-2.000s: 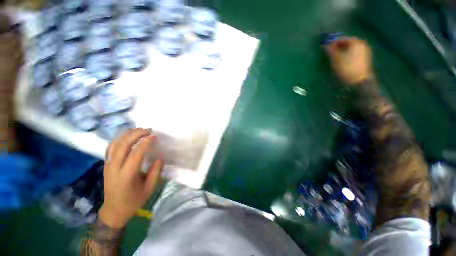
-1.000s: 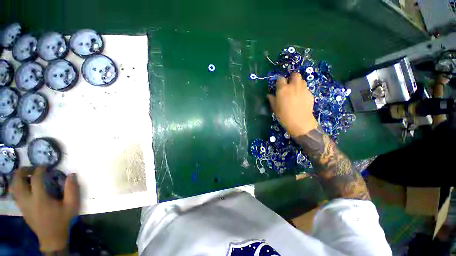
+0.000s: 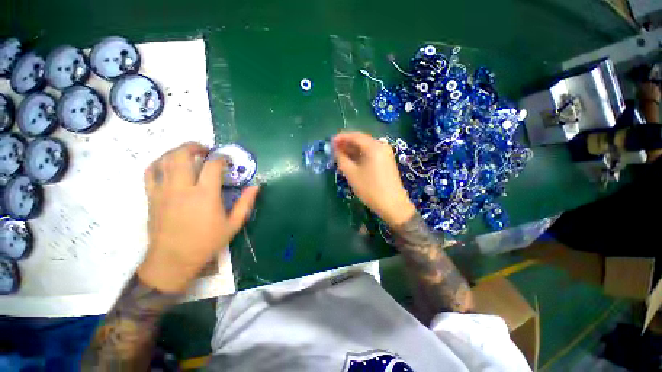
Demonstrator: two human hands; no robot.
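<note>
My left hand (image 3: 190, 211) holds a round housing (image 3: 236, 166) at the right edge of the white sheet (image 3: 131, 182), its pale inside facing up. Something dark shows below it by my thumb; I cannot tell what. My right hand (image 3: 366, 174) pinches a blue circuit board (image 3: 318, 156), blurred, over the green mat between the housing and the board heap. The board and housing are apart. The heap of blue circuit boards (image 3: 464, 138) with pale wires lies to the right.
Rows of round housings (image 3: 82, 107) stand on the sheet at left. A small white ring (image 3: 305, 84) lies on the green mat (image 3: 279, 116). A silver metal fixture (image 3: 573, 102) stands beyond the heap. Brown cardboard (image 3: 501, 305) is below the bench at right.
My left hand has moved right from the lower left with a housing. My right hand has moved left out of the heap with a blue board.
</note>
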